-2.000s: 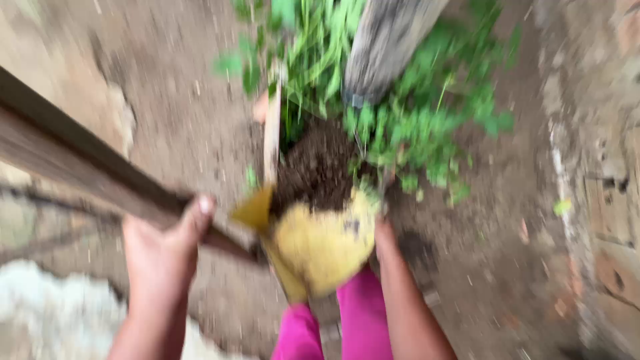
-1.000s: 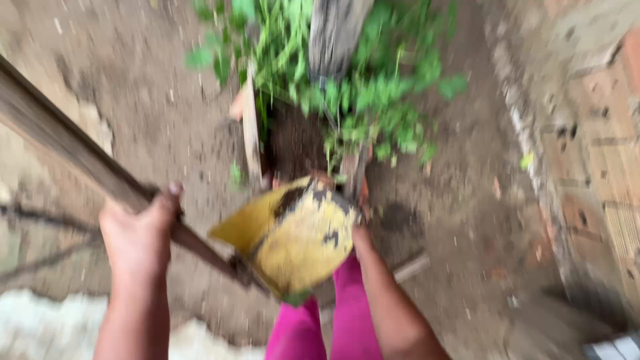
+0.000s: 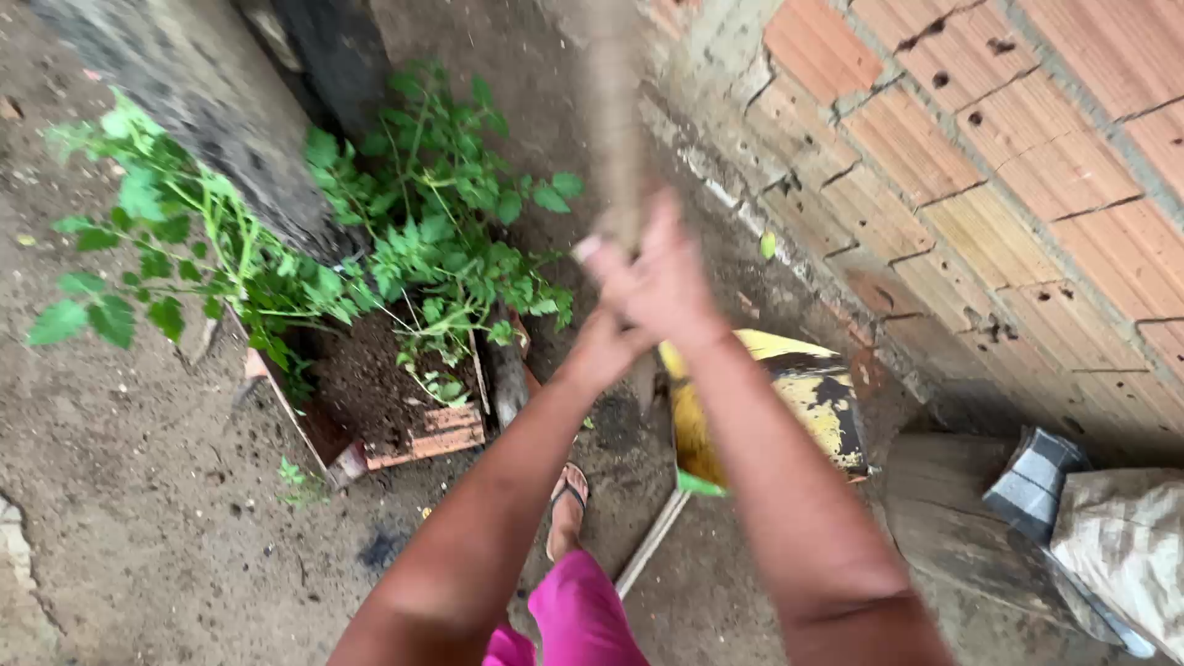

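Note:
Both my hands are close together near the middle of the view, blurred by motion. My left hand (image 3: 601, 342) and my right hand (image 3: 661, 277) are around the wooden handle (image 3: 618, 120) of a yellow metal dustpan. The handle rises toward the top of the view. The pan (image 3: 823, 398), with dark worn patches, is low by the wall, partly hidden behind my right forearm. To the left, a planter box edged with brick pieces (image 3: 430, 435) holds dark soil (image 3: 370, 384) and leafy green plants (image 3: 444, 222).
A weathered wooden post (image 3: 213, 120) leans over the plants. A hollow-brick wall (image 3: 999, 176) runs along the right. A log (image 3: 962, 518), a checked cloth (image 3: 1036, 481) and a pale sack (image 3: 1128, 546) lie at lower right. A thin stick (image 3: 652, 546) is near my sandalled foot (image 3: 566, 509).
The dustpan has moved from beside the planter to the right, near the wall. My right hand has let go of the pan's edge and joined my left at the handle. The view has shifted right.

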